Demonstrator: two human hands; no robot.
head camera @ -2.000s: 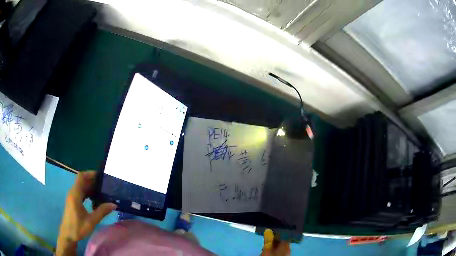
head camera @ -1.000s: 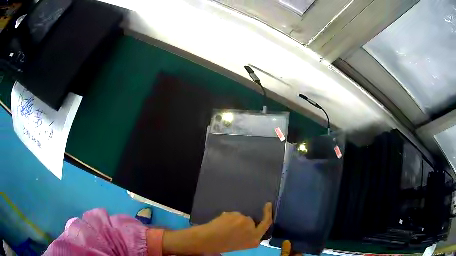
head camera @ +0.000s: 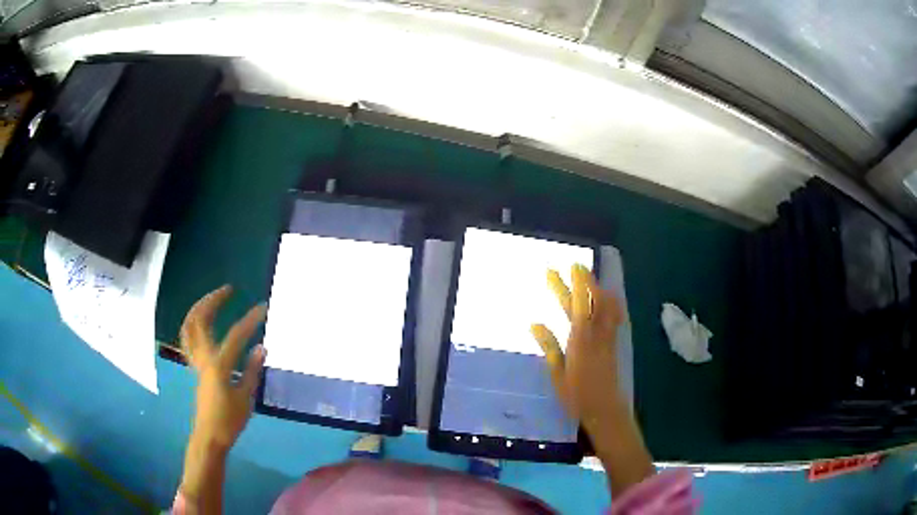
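Two tablets lie side by side on the bench, screens up and lit. The left tablet shows a white block with grey-blue bands above and below. The right tablet shows white above and grey-blue below. My left hand is at the left tablet's left edge, fingers apart, holding nothing. My right hand is over the right tablet's right side, fingers spread, with yellow finger cots; whether a fingertip touches the screen I cannot tell. A sheet of paper lies partly under the tablets.
A stack of black trays stands at the right, more black trays at the left. A crumpled white scrap lies right of the tablets. A handwritten sheet hangs over the front edge at left. A wall and windows are behind the green bench.
The tablets, seen from their grey backs a second ago, now lie screens up, further left. My left hand has moved from their lower edge to the left tablet's side; my right hand is over the right screen.
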